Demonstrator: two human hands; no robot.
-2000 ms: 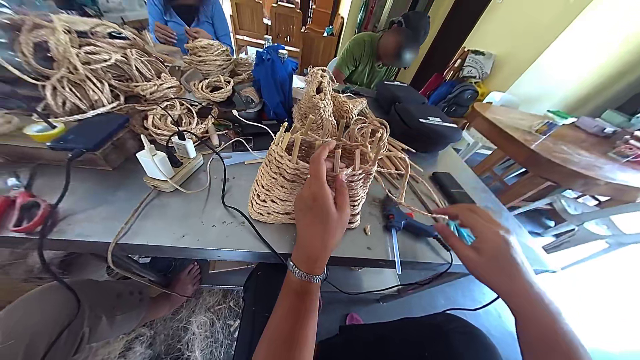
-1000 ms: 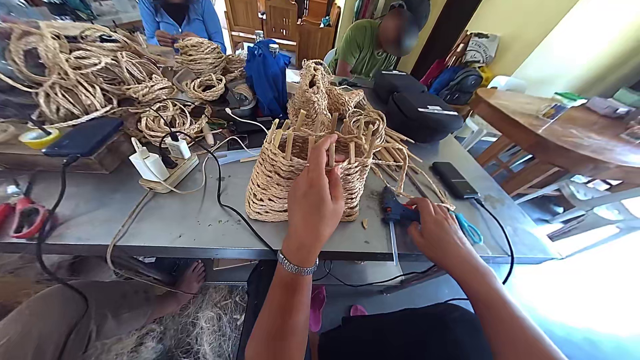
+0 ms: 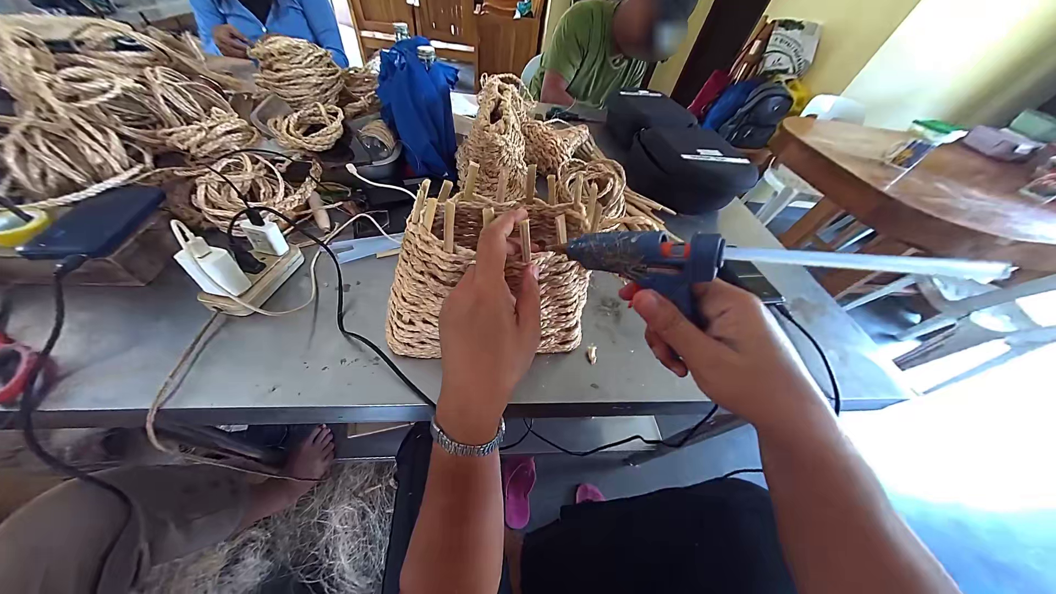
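A basket of braided natural fibre rope stands upright on the grey table, with several short wooden stakes rising from its rim. My left hand grips the front rim, its fingers around one stake and the wall there. In my right hand is a blue hot glue gun, held by its handle. Its nozzle points left at the rim, close beside my left fingertips; whether it touches the rope is hidden. A long clear glue stick sticks out of the gun's back.
Rope coils heap at the left, near a power strip with chargers and cords. Black cases and more woven fibre pieces lie behind the basket. Red-handled scissors lie at far left. Two people sit across the table.
My right hand reached down to the glue gun on the table, took it by the handle and raised it to the basket's rim. My left hand has stayed at the front rim.
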